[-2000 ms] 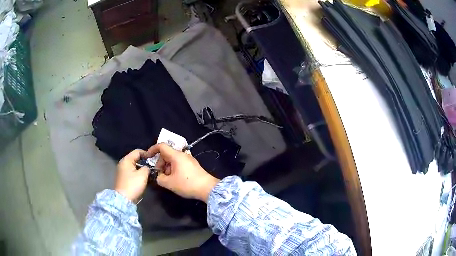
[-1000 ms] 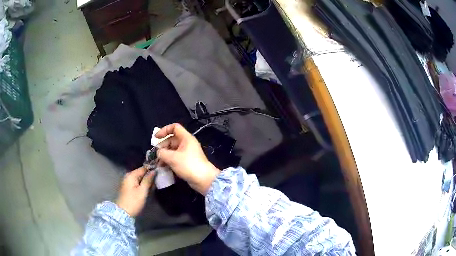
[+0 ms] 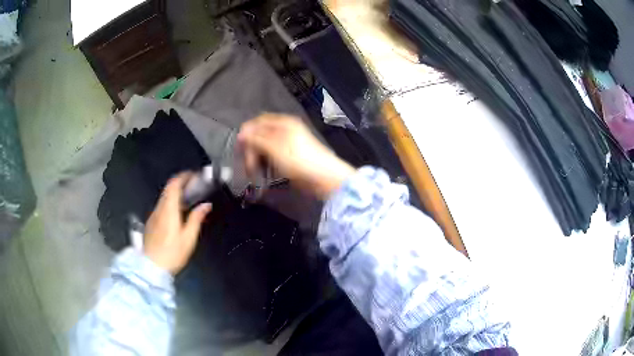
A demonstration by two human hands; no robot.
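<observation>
The black cloth bundle (image 3: pixel 142 163) lies in front of me on the grey cloth wrap (image 3: pixel 76 188). My left hand (image 3: pixel 170 226) is over the bundle and holds a small, blurred grey-and-white thing (image 3: pixel 201 185) between thumb and fingers; it looks like the bundle tie with its white ticket. My right hand (image 3: pixel 281 149) is raised above and to the right of it, apart from my left hand, fingers curled and blurred. A thin dark strand (image 3: pixel 254 193) shows just below the right fingers; whether they hold it cannot be told.
The white, wood-edged table (image 3: pixel 493 184) runs along the right, with long dark cloth strips (image 3: pixel 514 104) stacked on it. A brown cabinet (image 3: pixel 132 52) stands at the upper left. A green basket (image 3: pixel 15 167) is at the left edge. A dark chair-like frame (image 3: pixel 327 59) is beside the table.
My hands have come apart; the right moved up and right, the left slightly left. The tie strand that lay across the bundle's right side no longer shows there. The view has shifted right.
</observation>
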